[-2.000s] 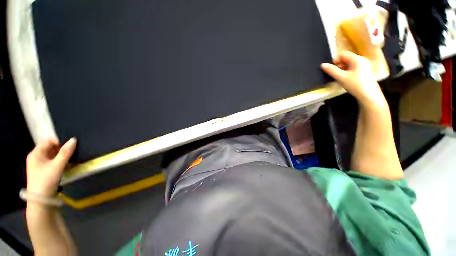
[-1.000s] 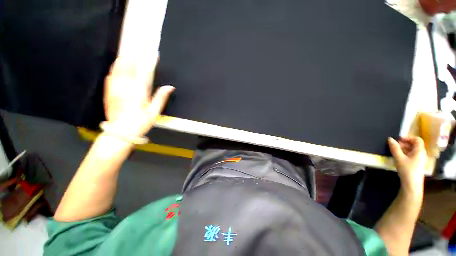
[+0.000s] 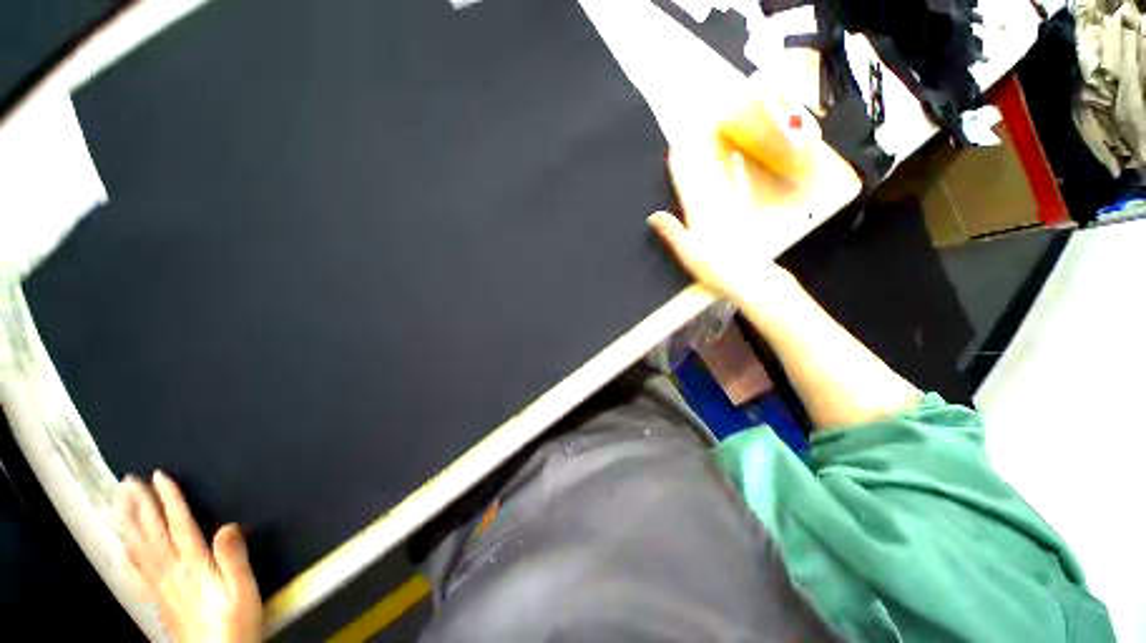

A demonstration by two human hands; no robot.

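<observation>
A large matte black notched panel [image 3: 377, 239] lies flat on the white table, its near edge along the yellowed table edge. My left hand [image 3: 189, 565] rests at the panel's near left corner, fingers spread, partly cut off by the lower edge of the picture. My right hand [image 3: 723, 239] lies at the panel's near right corner, thumb over the panel and the other fingers beside its right edge, overexposed and hard to make out. A glue bottle with yellow-orange contents [image 3: 767, 145] lies just beyond my right hand.
Tangled black offcut strips [image 3: 911, 50] lie on the table at the far right. A cardboard box with a red edge [image 3: 980, 189] stands below the table at right. The white table edge [image 3: 503, 440] runs close in front of my apron. A yellow floor line [image 3: 383, 612] shows below.
The view has swung, so the panel now appears tilted and more of the right side shows. My right hand's fingers were bent at the corner and now lie flatter. Both hands remain at the near corners.
</observation>
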